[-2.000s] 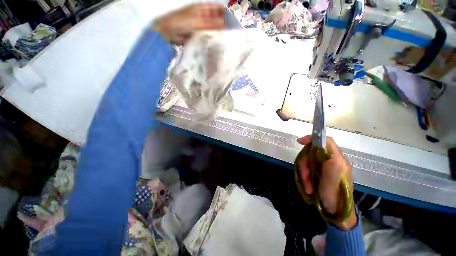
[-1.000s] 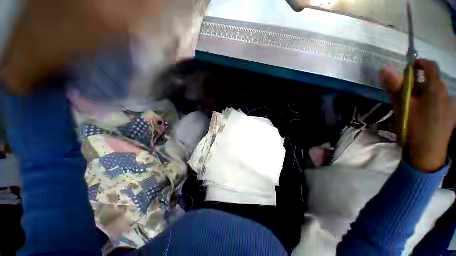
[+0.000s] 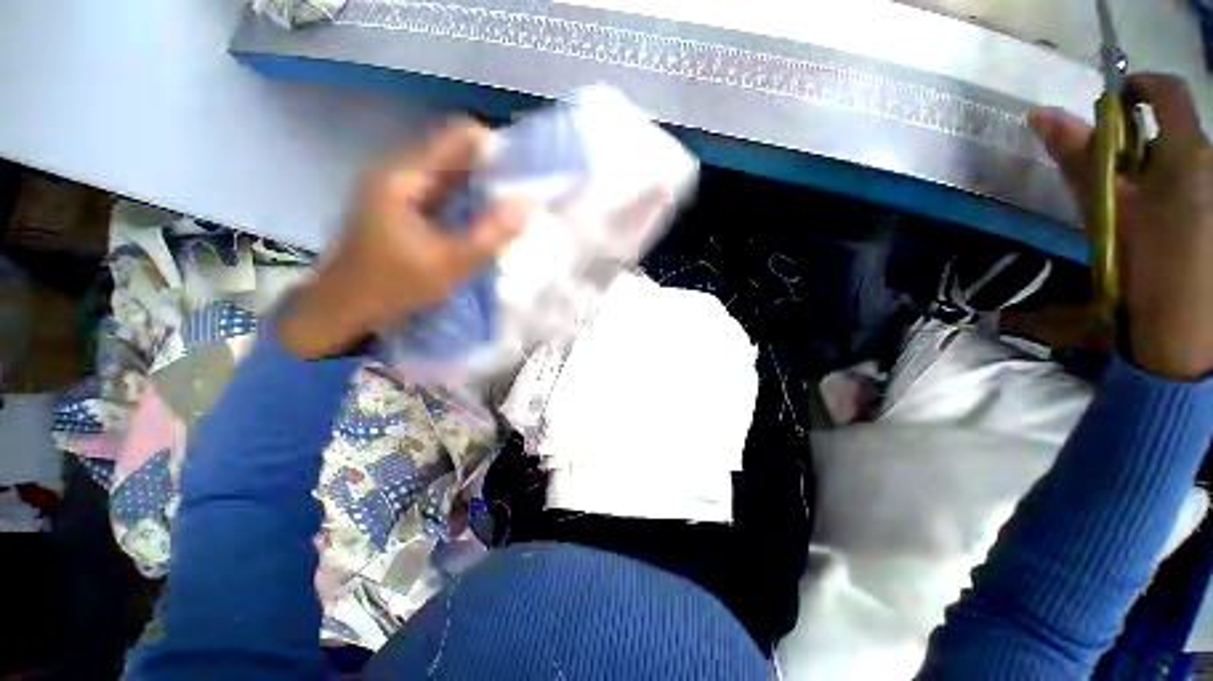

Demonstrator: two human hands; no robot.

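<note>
My left hand [image 3: 406,246] is blurred and holds a patchwork-print piece [image 3: 585,180] with blue and pale patches, above the lap near the table edge. My right hand [image 3: 1151,200] is at the far right over the table edge and holds the fabric shears [image 3: 1107,200], yellow-gold handles down and blades pointing up, partly cut off by the top edge. The cut stack [image 3: 652,399] of white pieces lies on my black-covered lap, with printed edges showing at its left side.
A pile of patchwork [image 3: 386,466] lies left of the lap. A large white cloth bundle [image 3: 931,506] lies to the right. The table's blue edge and printed ruler [image 3: 745,67] run across the top. Fine thread ends [image 3: 785,279] lie on the black cloth.
The view has tilted down from the sewing machine to the lap. My left hand has come down from the table and in towards the stack with the printed piece. My right hand still holds the shears.
</note>
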